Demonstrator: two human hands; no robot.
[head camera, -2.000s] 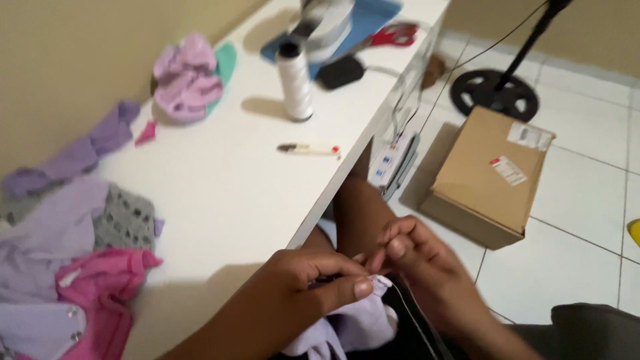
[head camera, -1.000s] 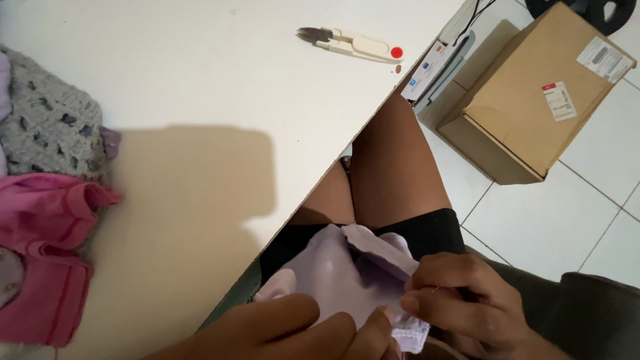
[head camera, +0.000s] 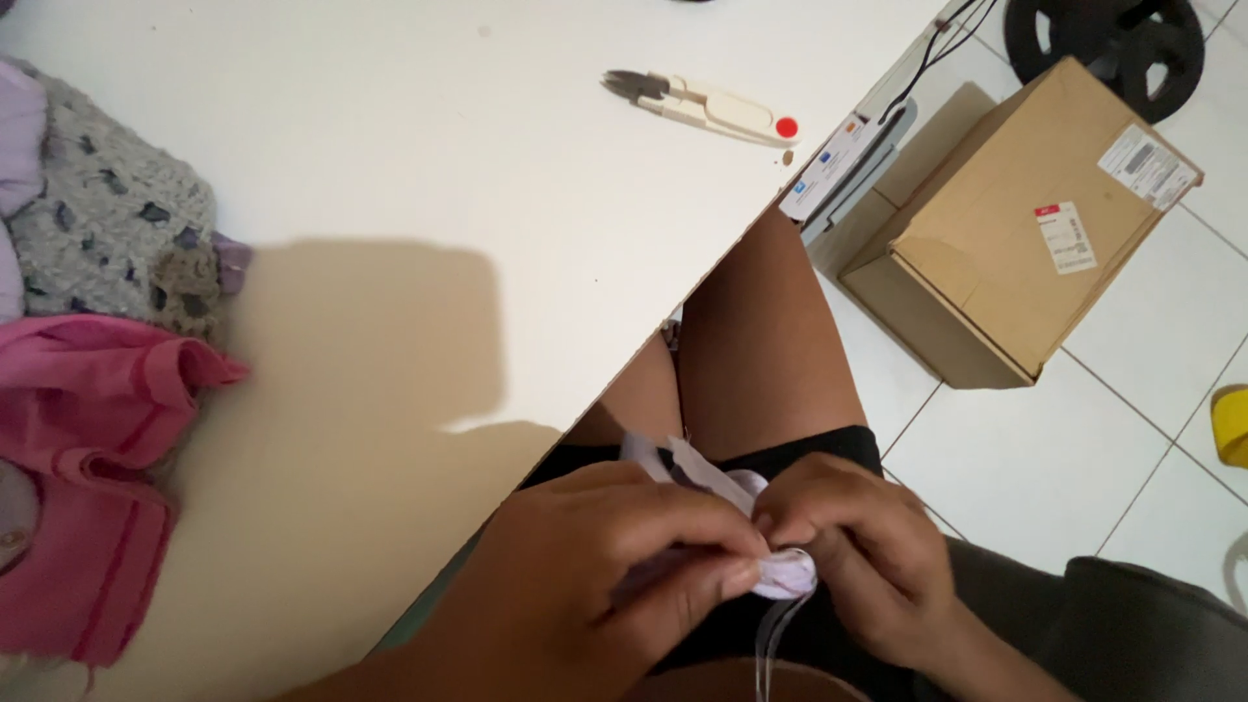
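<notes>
A light lilac piece of fabric (head camera: 785, 573) lies bunched between my two hands, over my lap. My left hand (head camera: 634, 565) pinches its gathered edge between thumb and fingertips. Close against it, my right hand (head camera: 858, 556) has its fingers curled at the fabric's other side; a needle, if there is one, cannot be made out. Pale thread strands (head camera: 767, 643) hang down from the bunched part. On the white table rest cream thread snips (head camera: 712, 105) with dark blades and a red dot.
Pink fabric (head camera: 88, 409) and a grey crocheted piece (head camera: 117, 214) lie at the left of the white table (head camera: 390, 127). A cardboard box (head camera: 1033, 224) stands on the tiled floor, near a power strip (head camera: 829, 171) with cables and a black round base (head camera: 1111, 49).
Both hands have drawn together around the lilac fabric, which was more spread out one second ago. Thread strands now hang below it. The view has tilted down since two seconds ago.
</notes>
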